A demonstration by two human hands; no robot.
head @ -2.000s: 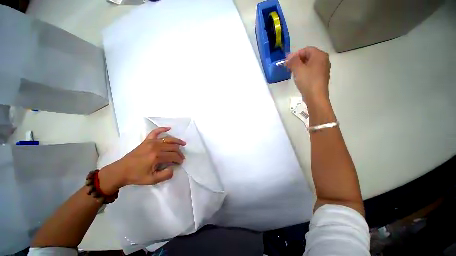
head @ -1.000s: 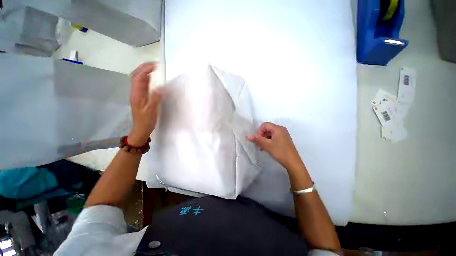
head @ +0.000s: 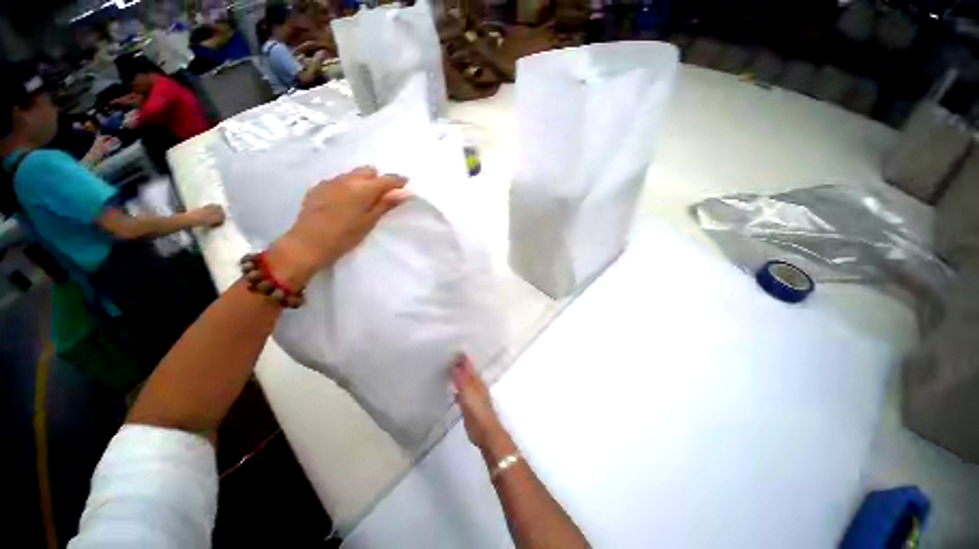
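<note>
A white paper-wrapped bag [head: 376, 311] is at the left side of the table, beside the stack of white paper [head: 687, 407]. My left hand [head: 341, 214] lies on its upper part with the fingers over the edge. My right hand [head: 472, 399] touches its lower right side, palm against the paper. The two hands hold the bag between them. The bag's underside is hidden.
Wrapped bags stand upright [head: 585, 161] behind the paper stack and at the far edge [head: 392, 59]. A dark blue tape roll [head: 786, 281], clear film [head: 816, 231] and blue dispenser [head: 886, 520] are at right. A person in teal [head: 64, 198] rests a hand on the table's left edge.
The view has swung left and up. The wrapped bag has moved from the paper stack to the left side of the table. My hands, earlier at the folds, now hold its sides.
</note>
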